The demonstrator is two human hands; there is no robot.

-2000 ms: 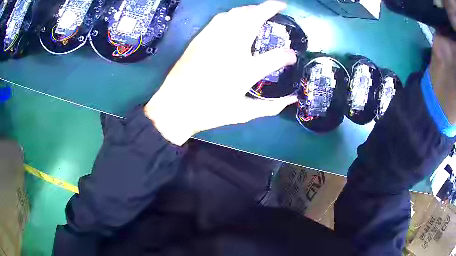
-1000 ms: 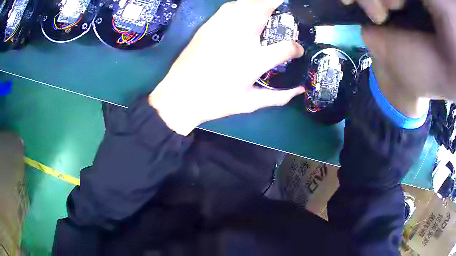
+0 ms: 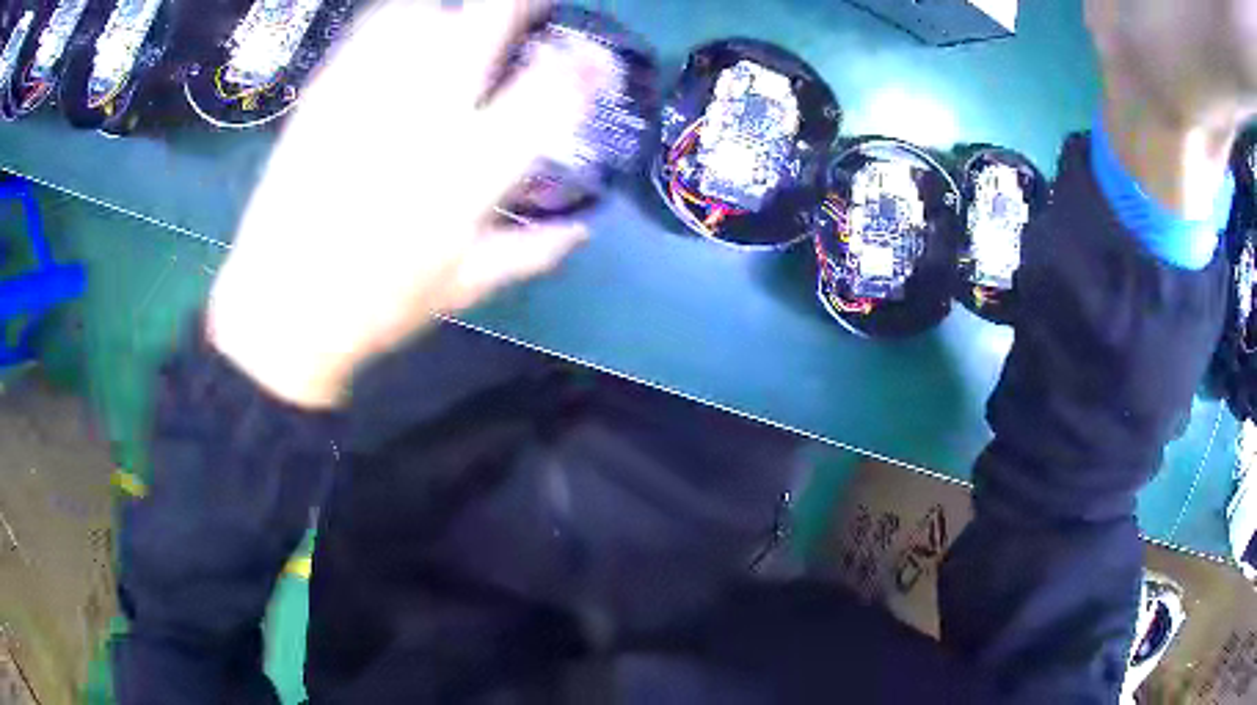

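Note:
Shallow round black housings with pale circuit boards stand in a row on the green bench. My left hand (image 3: 372, 207), bright and blurred, has its thumb and fingers around one housing (image 3: 627, 117), whose board is also blurred. Just right of it, a housing (image 3: 751, 138) with red and yellow leads at its left edge is untouched. My right hand (image 3: 1172, 83) is at the upper right, blurred and cut off by the top edge, above a blue wristband. Its fingertips and anything in them cannot be made out.
More housings stand at the right (image 3: 885, 234) and at the upper left (image 3: 269, 41). A pale box (image 3: 951, 17) is at the top. The bench's front edge (image 3: 717, 404) runs in front of my body. Below are a cardboard box (image 3: 889, 530) and a blue object (image 3: 35, 276) at the left.
My left hand has moved left, with a housing between its fingers. The dark item near my right hand no longer shows; that hand has moved right. The upper-left housings appear farther left.

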